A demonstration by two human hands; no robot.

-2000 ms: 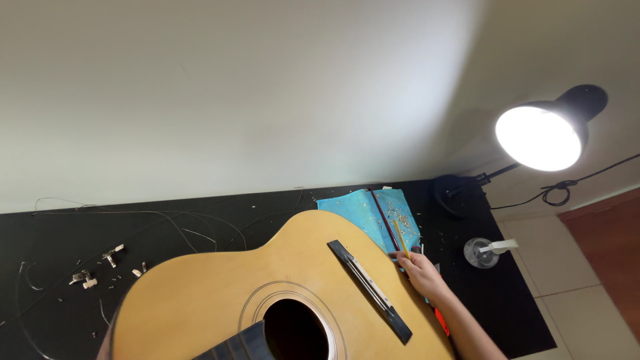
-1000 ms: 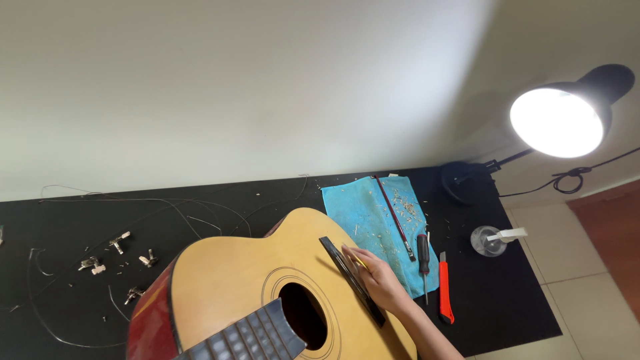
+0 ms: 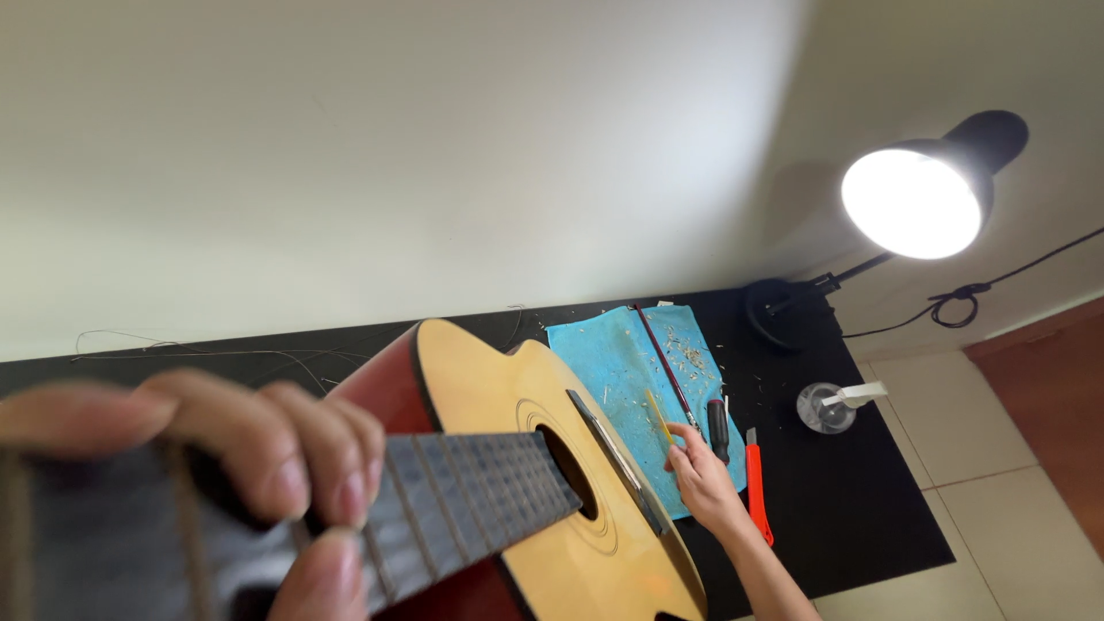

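Observation:
An acoustic guitar [image 3: 483,388] with a pale top and red sides lies tilted across the black table, no strings visible over its soundhole. Close to the camera and blurred, my left hand [image 3: 285,457] has its fingers curled around the fretted neck [image 3: 466,500]. Beyond the dark bridge [image 3: 617,461], my right hand [image 3: 703,474] pinches a thin yellow stick [image 3: 659,416] over the blue cloth [image 3: 604,371]. A dark red slender brush or rod [image 3: 664,362] and a black-handled screwdriver [image 3: 718,429] lie on the cloth, which bears small scraps.
A red utility knife [image 3: 756,492] lies right of the cloth. Near the table's right edge stands a clear container with a white nozzle [image 3: 826,408]. A lit black desk lamp [image 3: 931,198] stands behind. Loose guitar strings [image 3: 216,352] lie along the wall.
My right hand has moved from the guitar's bridge to above the blue cloth, still with the yellow stick. My left hand has come into view on the neck, and the guitar has shifted and tilted.

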